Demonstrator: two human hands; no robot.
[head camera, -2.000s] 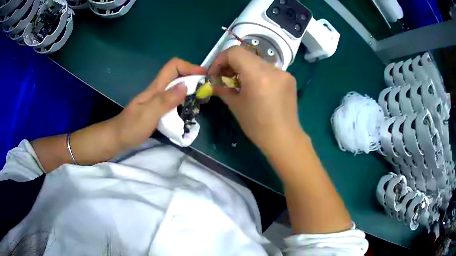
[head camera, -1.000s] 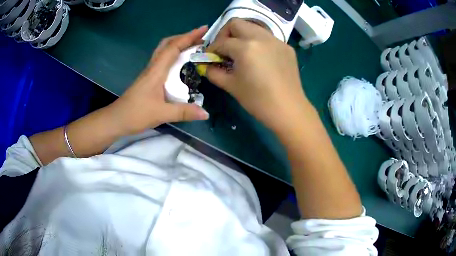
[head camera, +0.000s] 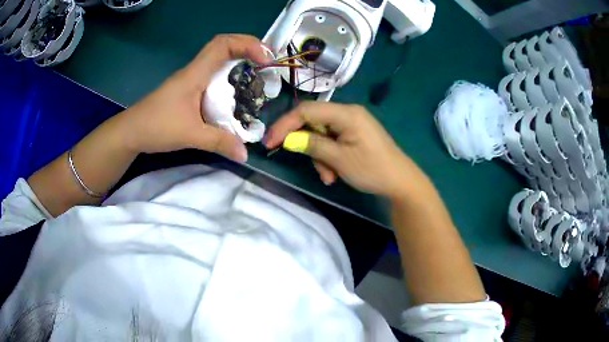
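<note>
My left hand (head camera: 177, 100) holds a white cup-shaped rear cover (head camera: 217, 100), its open side with a dark circuit board (head camera: 249, 93) facing right. Thin red, yellow and dark wires (head camera: 287, 64) run from the board into the round cavity of the white camera body (head camera: 360, 33), which lies beyond my hands with a silvery inside. My right hand (head camera: 334, 140) is just right of the cover's lower edge, not touching it. Its thumb has a bright yellow wrap. A thin dark tip of a small tool shows at its fingertips; the rest is hidden.
A white bracket (head camera: 409, 17) sticks out beside the body. A black cable end (head camera: 380, 91) lies right of it. A white strand bundle (head camera: 471, 121) and stacked white shells (head camera: 551, 127) stand at right. Nested housings with boards (head camera: 57, 33) are at upper left on the green bench (head camera: 153, 47).
My right hand has moved down and away from the cover and body, uncovering the cavity and wires. My left hand still holds the cover, now slightly further left. The view has shifted a little.
</note>
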